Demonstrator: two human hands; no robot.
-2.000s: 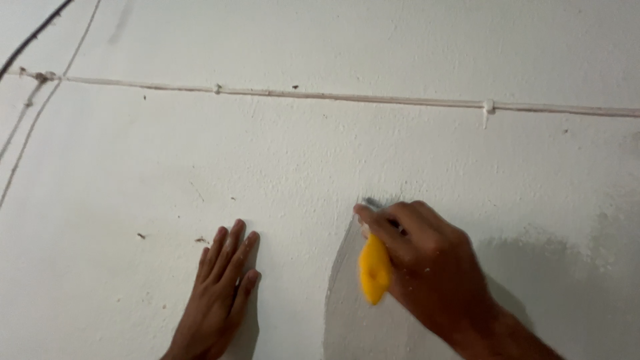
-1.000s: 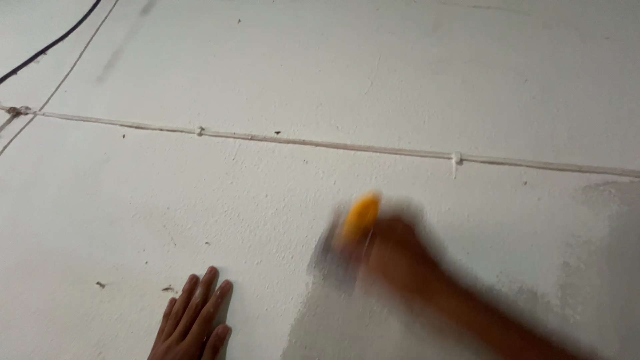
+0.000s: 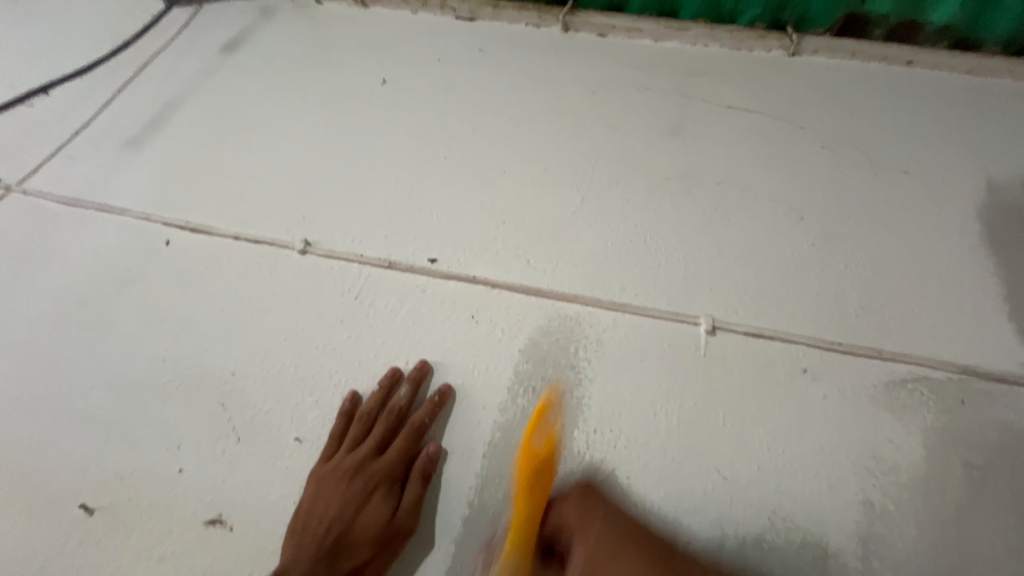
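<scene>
My left hand (image 3: 364, 480) lies flat on the white painted wall (image 3: 240, 344), fingers slightly apart and holding nothing. At the bottom centre, my right hand (image 3: 596, 532) is blurred and closed around a tool with a yellow handle (image 3: 534, 472); its working end is hidden. A grey, damp-looking streak (image 3: 552, 352) runs down the wall beside and behind the handle, between my two hands. Another grey patch (image 3: 952, 480) spreads over the lower right of the wall.
A thin cable (image 3: 512, 286), held by clips (image 3: 706, 325), crosses the wall above both hands. A dark cable (image 3: 96, 64) hangs at the upper left. Along the top runs a ledge (image 3: 688, 42) with green corrugated material (image 3: 720, 11) above it.
The view has tilted up, showing the ledge. My right hand with the yellow-handled tool has moved down the wall from one second ago. The grey streak now reaches nearer the clipped cable.
</scene>
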